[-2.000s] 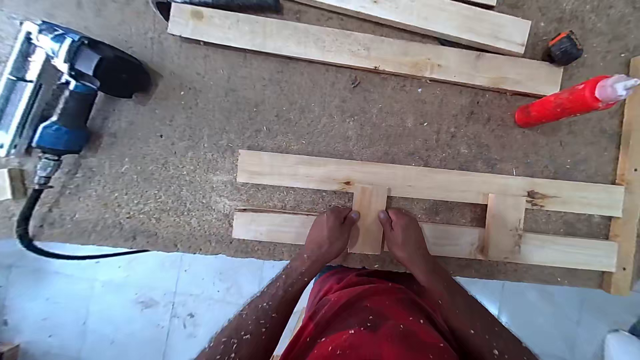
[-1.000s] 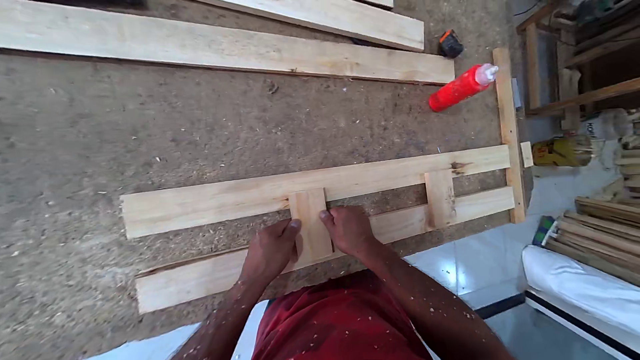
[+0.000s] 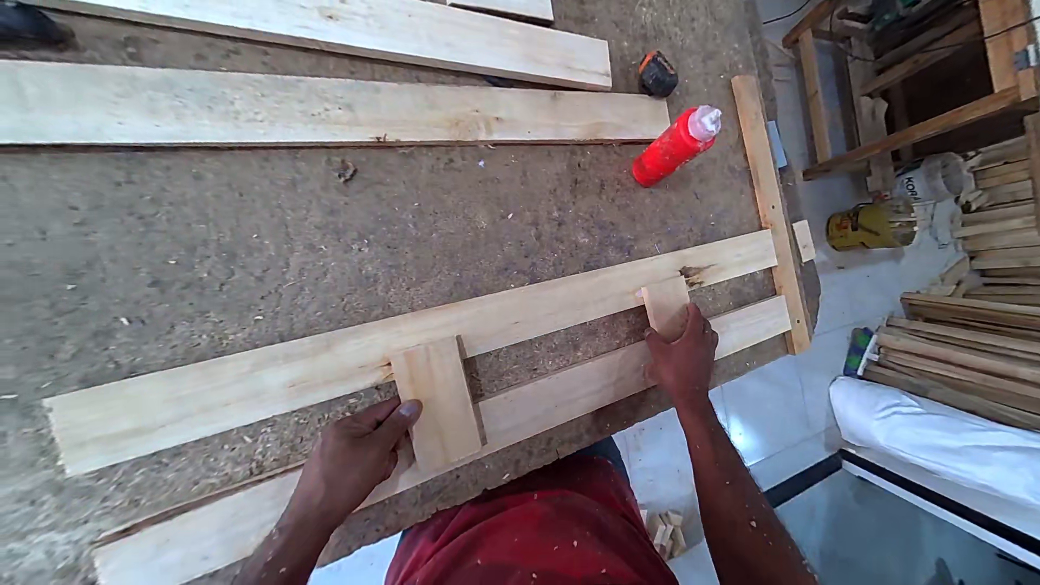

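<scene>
Two long pale wooden boards, an upper one (image 3: 520, 313) and a lower one (image 3: 569, 378), run side by side along the bench's near edge with a gap between them. A short wooden crosspiece (image 3: 439, 398) lies across both; my left hand (image 3: 366, 451) rests at its left edge, thumb on top. Farther right, my right hand (image 3: 684, 353) grips a second short crosspiece (image 3: 666, 305) between thumb and fingers, covering its lower end. At their right ends the boards meet a wooden strip (image 3: 768, 203) lying crosswise.
Toward the bench's far side lie long boards (image 3: 341, 106), a red squeeze bottle (image 3: 674, 146) and a black and orange tape measure (image 3: 658, 75). Beyond the right edge are a wooden frame (image 3: 918, 130), a yellow container (image 3: 869, 226) and stacked wood strips (image 3: 959, 357) on the floor side.
My right hand has left the left crosspiece and moved right to the other one. My left hand stays by the left crosspiece. The view has shifted to the right.
</scene>
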